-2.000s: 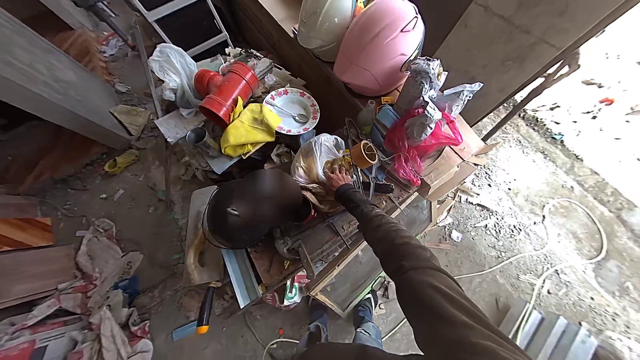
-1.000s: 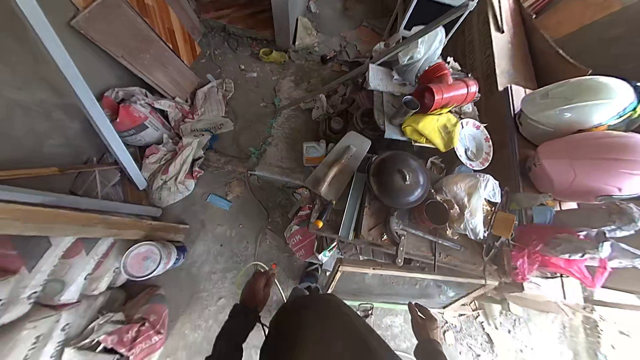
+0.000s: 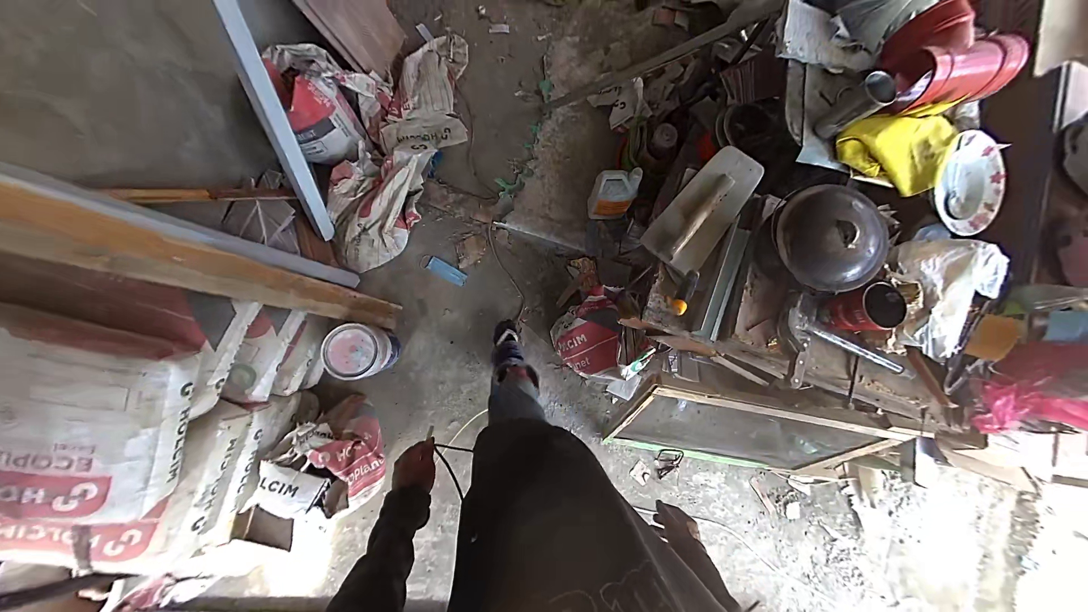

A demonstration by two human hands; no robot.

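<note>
Low in the view, my left hand [image 3: 414,466] is closed around a thin black cable [image 3: 450,472], which loops beside my dark clothing. A small thin tip sticks up from the fingers; what it belongs to cannot be told. My right hand [image 3: 677,520] hangs at my other side, fingers loosely apart, with nothing seen in it. Nearest above it are a wood-framed glass panel [image 3: 731,429] and a small dark looped item [image 3: 668,461] on the floor. A pale thin cord runs along the floor by the right hand. My shoe [image 3: 507,331] shows ahead.
The cluttered bench at right bears a plastering trowel [image 3: 704,212], a round dark lid [image 3: 831,238], a red can [image 3: 865,306], a yellow cloth [image 3: 898,151] and a patterned plate [image 3: 970,183]. Cement bags [image 3: 93,442], a paint bucket [image 3: 359,351] and planks [image 3: 170,246] lie at left.
My right hand was at the plastic bag on the bench in the oldest frame; it is now low at my side. The view has swung toward the floor and the left.
</note>
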